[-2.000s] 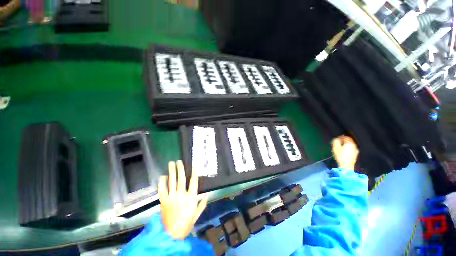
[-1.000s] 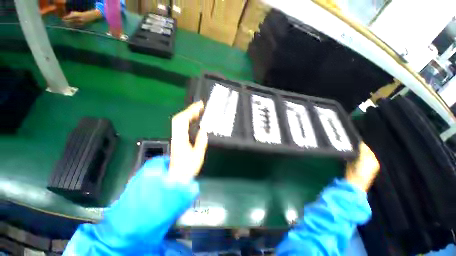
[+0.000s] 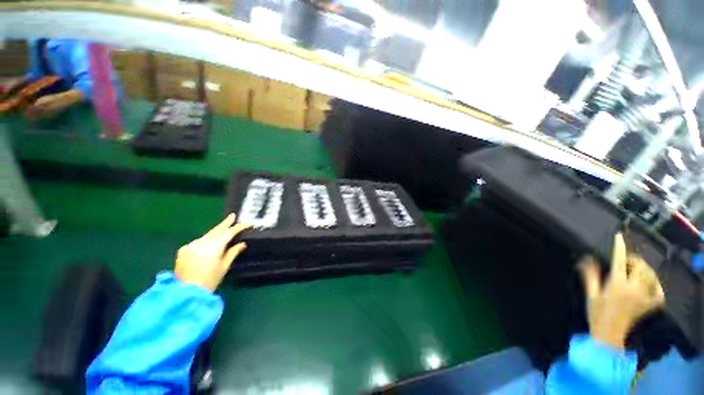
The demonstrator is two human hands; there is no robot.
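A black foam tray [image 3: 340, 241] with four white-silver backed parts [image 3: 316, 205] showing lies on top of a stack of trays on the green bench. My left hand [image 3: 208, 254] is at the stack's left end, its fingertips at the top tray's near left corner. I cannot tell if it grips. My right hand [image 3: 622, 293] is at the right, over the tall black spare tray pile [image 3: 533, 193], fingers spread and blurred. I cannot tell if it touches the pile.
Stacked black panels [image 3: 76, 320] stand at lower left. Another part-filled tray [image 3: 176, 127] lies farther back, near a person's arm [image 3: 62, 100] in a blue sleeve. Large black stacks [image 3: 401, 146], cartons [image 3: 282, 102] and a white shelf edge [image 3: 255, 48] are behind.
The tray held between both hands now lies on the stack. My right hand has left it and moved right to the spare pile. The view has tilted up.
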